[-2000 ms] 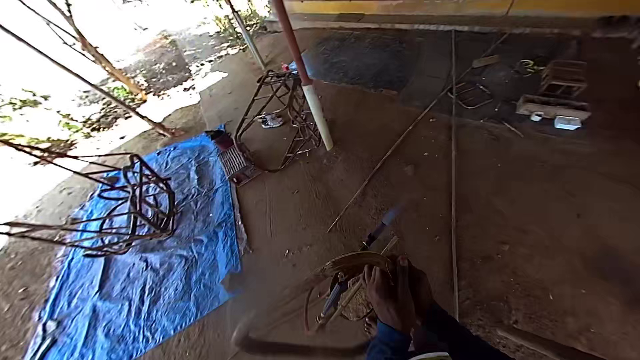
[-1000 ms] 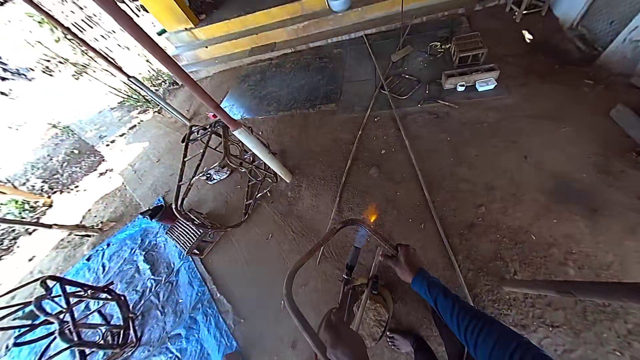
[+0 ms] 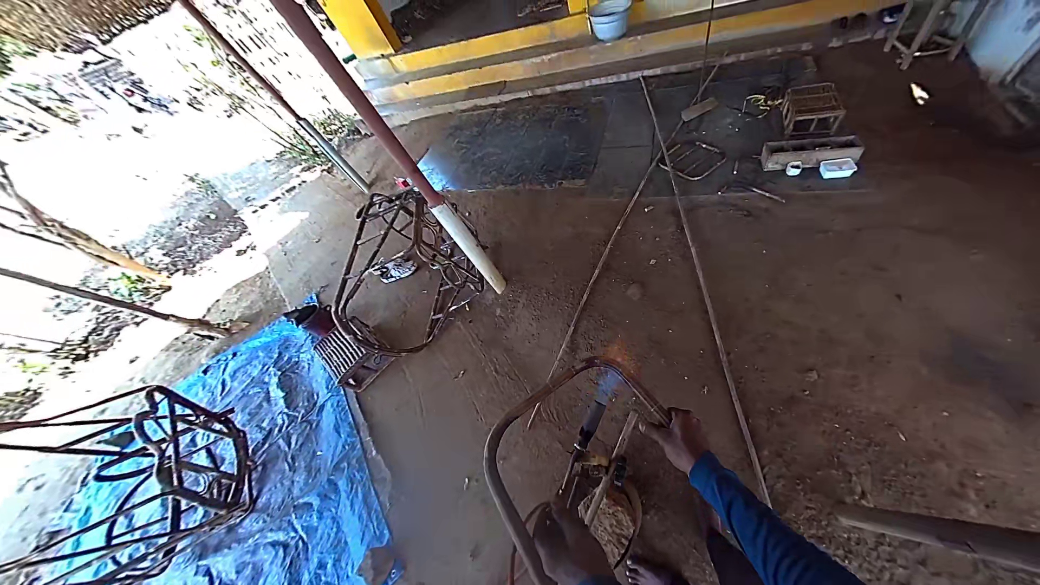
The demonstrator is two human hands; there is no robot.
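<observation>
A bent cane pole (image 3: 497,455) makes a rounded U in front of me. My right hand (image 3: 681,439) is closed around its right end. My left hand (image 3: 569,540) is at its lower left part, near the bottom edge; its fingers are dark and partly hidden. Between the two sides of the cane a gas torch (image 3: 591,422) points up, and its blue and orange flame (image 3: 611,378) meets the curved top of the cane. Beside the torch a wooden stick (image 3: 611,467) slants over a round stool-like thing (image 3: 615,520) with a woven top.
Cane frames stand by a post (image 3: 467,246) and on a blue tarpaulin (image 3: 301,455) at left. Two long poles (image 3: 707,301) lie on the earth floor ahead. A thick pole (image 3: 934,532) lies at lower right. A wooden trough (image 3: 812,153) and white containers are farther off.
Two seconds ago my hands were close together on the cane; now they are apart, with the bent cane spread between them. A flame shows at its curve. The view has swung.
</observation>
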